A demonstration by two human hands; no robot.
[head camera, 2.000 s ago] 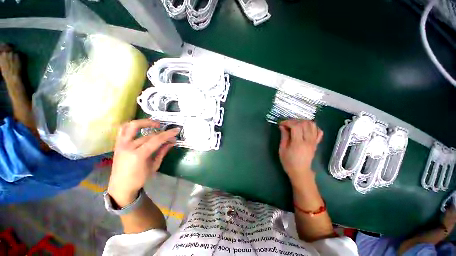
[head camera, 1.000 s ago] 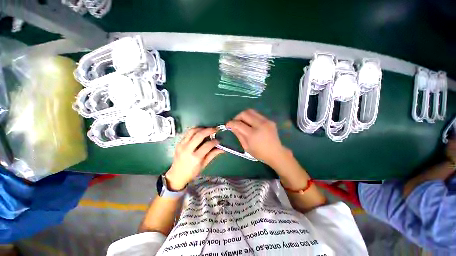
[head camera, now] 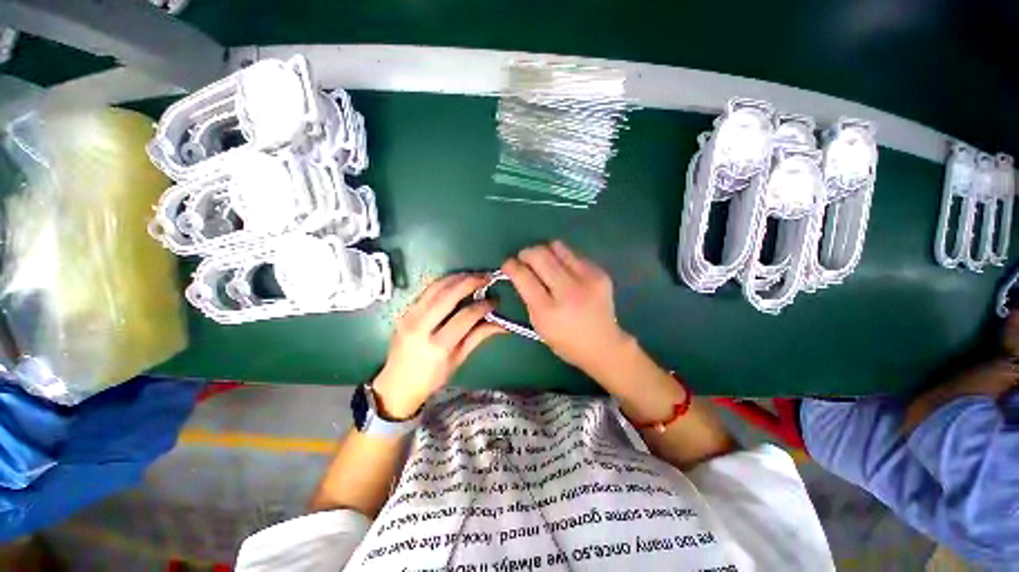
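A white plastic frame (head camera: 515,325) lies between my two hands near the bench's front edge, its loop partly covered by fingers. My left hand (head camera: 430,335) grips its left end. My right hand (head camera: 567,304) holds its upper and right side, fingertips at the top left of the loop. Whether a thin strip is in my fingers cannot be told. The loose bundle of thin strips (head camera: 559,132) lies beyond my hands against the rail. Stacks of white frames lie sideways at left (head camera: 263,201), and more stacks stand at right (head camera: 771,207), discs away from me.
A clear plastic bag with yellowish contents (head camera: 101,257) is at far left. A pale rail (head camera: 447,74) crosses the far side of the green bench. A smaller frame row (head camera: 972,209) is at far right. People in blue sit on both sides, one with a sleeve (head camera: 922,475) at right.
My left hand has left the left stacks and my right hand has left the strips; both came together on one frame. Over the last second they stay together, my right fingers shifting slightly. The view has turned.
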